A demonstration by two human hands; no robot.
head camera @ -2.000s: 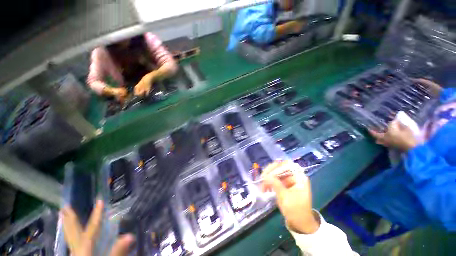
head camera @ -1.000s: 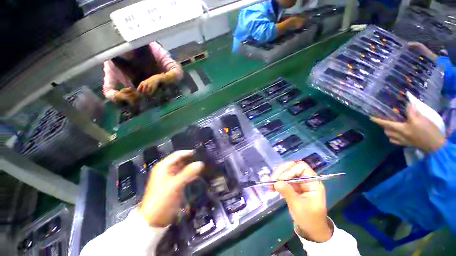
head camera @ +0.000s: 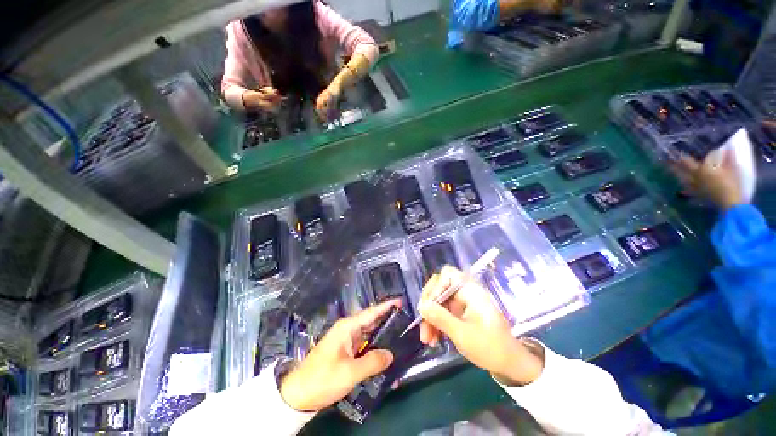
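My left hand (head camera: 336,366) grips a black handheld unit (head camera: 383,362) at a tilt over the front of the clear blister tray (head camera: 557,311). My right hand (head camera: 466,324) holds thin tweezers (head camera: 485,261), their tip down at the unit's upper face. Whether the tip holds a piece is too small to tell. A dark adhesive sheet (head camera: 328,260) with a grid lies across the tray's middle. Black units sit in the tray's pockets, one with an orange spot (head camera: 458,187). One pocket at the right holds no unit.
An upright dark panel (head camera: 183,315) with a white label stands left of the tray. More trayed units lie far left (head camera: 106,362) and right (head camera: 634,192). A pink-sleeved person (head camera: 298,60) works across the green bench. A blue-sleeved arm (head camera: 736,247) reaches to a tray at right.
My left hand has moved down and lifted a unit clear of the tray. My right hand has turned the tweezers tip-down onto it. The worker at right has lowered the tray.
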